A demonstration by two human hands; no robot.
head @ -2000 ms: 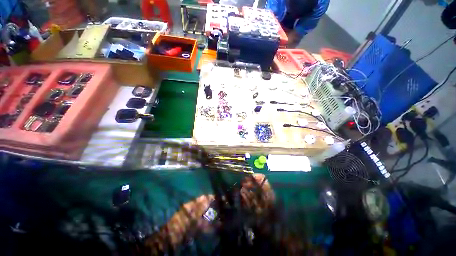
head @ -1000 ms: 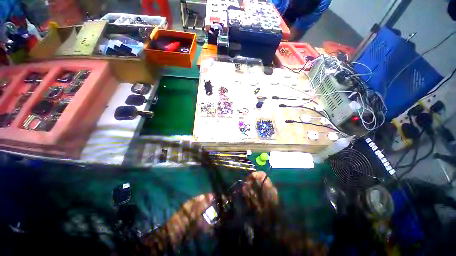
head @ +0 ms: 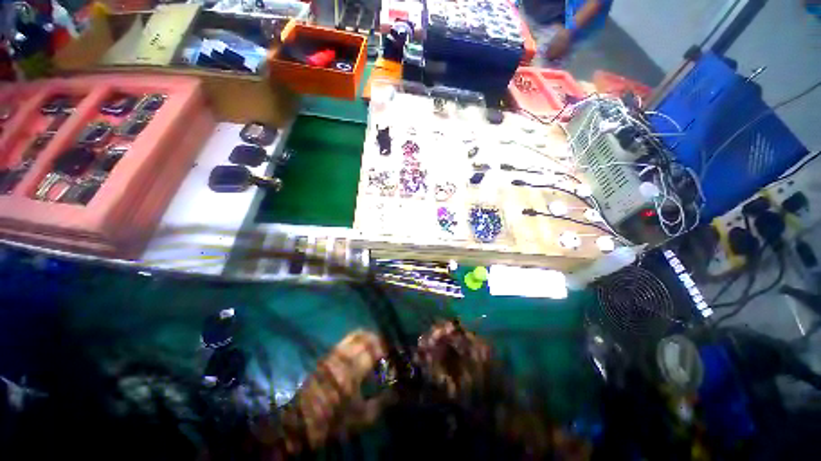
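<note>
My left hand (head: pixel 335 389) and my right hand (head: pixel 457 358) are close together at the lower middle, blurred and crossed by dark strands. A small dark device (head: pixel 387 371) with a glint shows between the fingertips. My left fingers seem closed on it; my right fingers are beside it, their grip hidden. A dark square piece with a white spot (head: pixel 219 329) lies on the green mat (head: pixel 540 338), left of the hands. Another dark piece (head: pixel 225 366) lies just below it.
Thin sticks (head: pixel 419 276), a green-capped bottle (head: pixel 475 277) and a white block (head: pixel 527 282) line the mat's back edge. Behind are a compartment box (head: pixel 293 255), wooden board with small parts (head: pixel 432 240) and pink tray (head: pixel 135 212). A round-grilled fan (head: pixel 635 297) is at right.
The view has shifted, so the bench sits higher in the picture. The hands have changed pose, and the white patch seen between them earlier no longer shows.
</note>
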